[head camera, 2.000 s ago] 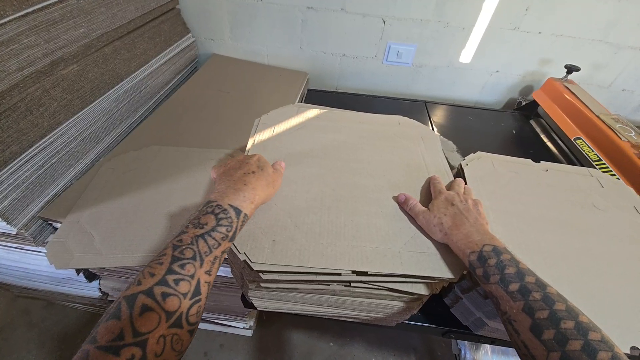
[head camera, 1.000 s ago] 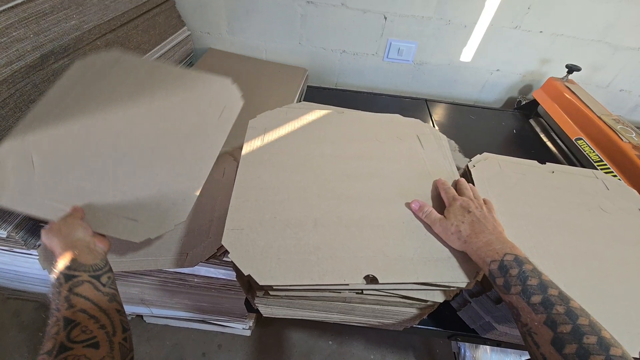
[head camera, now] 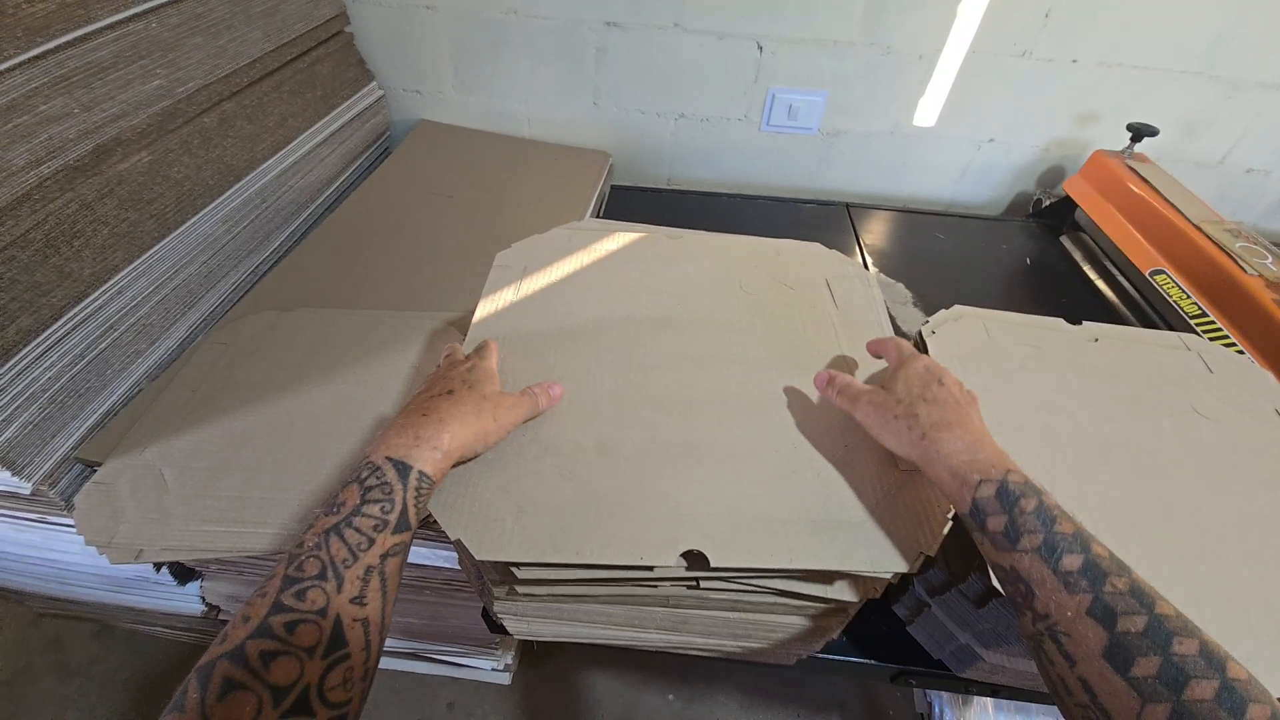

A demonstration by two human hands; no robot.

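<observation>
A stack of die-cut cardboard sheets (head camera: 660,430) stands in the middle, its top sheet bearing a half-round notch on the near edge. My left hand (head camera: 490,395) is at the left edge of that top sheet, thumb spread over it. Over the right edge is my right hand (head camera: 905,400), fingers apart and its shadow on the sheet; whether it touches is unclear. Another cut cardboard sheet (head camera: 270,430) lies at the left, partly under my left forearm. At the right is a further stack of cut cardboard (head camera: 1110,430), partly behind my right forearm.
Tall piles of corrugated cardboard (head camera: 180,180) rise at the left, beside a large brown board (head camera: 430,220). Behind the middle stack is a black tabletop (head camera: 950,260). An orange machine (head camera: 1160,220) with a black knob and warning label stands at the right, near the block wall (head camera: 650,90).
A second ago my left hand held a cardboard sheet at the far left; now it is back at the middle stack without that sheet. My right hand has stayed near the stack's right edge.
</observation>
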